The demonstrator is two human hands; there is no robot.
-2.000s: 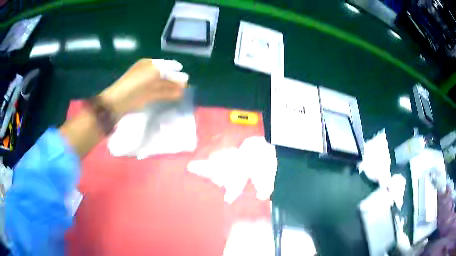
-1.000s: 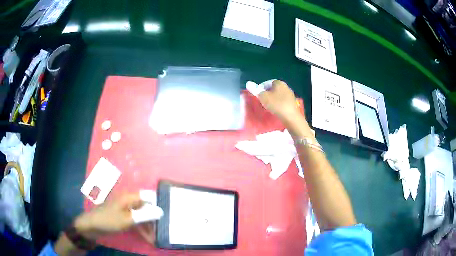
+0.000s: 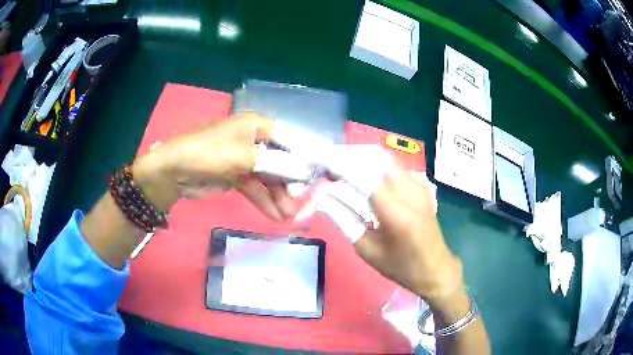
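Observation:
The black-framed tablet (image 3: pixel 271 274) lies screen up on the red mat (image 3: pixel 180 284), below my hands. My left hand (image 3: pixel 208 156) and my right hand (image 3: pixel 406 225) meet above the middle of the mat, with white finger cots on their fingers. The fingertips are close together and blurred. White material shows between and under them, but I cannot tell cots from wipe or whether anything is held. The silvery film stack (image 3: pixel 295 107) lies at the mat's far edge, partly behind my hands.
A yellow oblong tool (image 3: pixel 402 143) lies at the mat's top right. An open white box (image 3: pixel 386 38), two white lids (image 3: pixel 465 145) and a boxed tablet (image 3: pixel 512 182) are beyond and right. Crumpled white wipes (image 3: pixel 548 232) lie at right. A black tool tray (image 3: pixel 62 90) is at left.
My left hand has let go of the tablet and moved up and right. My right hand has come down and inward from the film stack's right side, so both hands now meet. The view has shifted.

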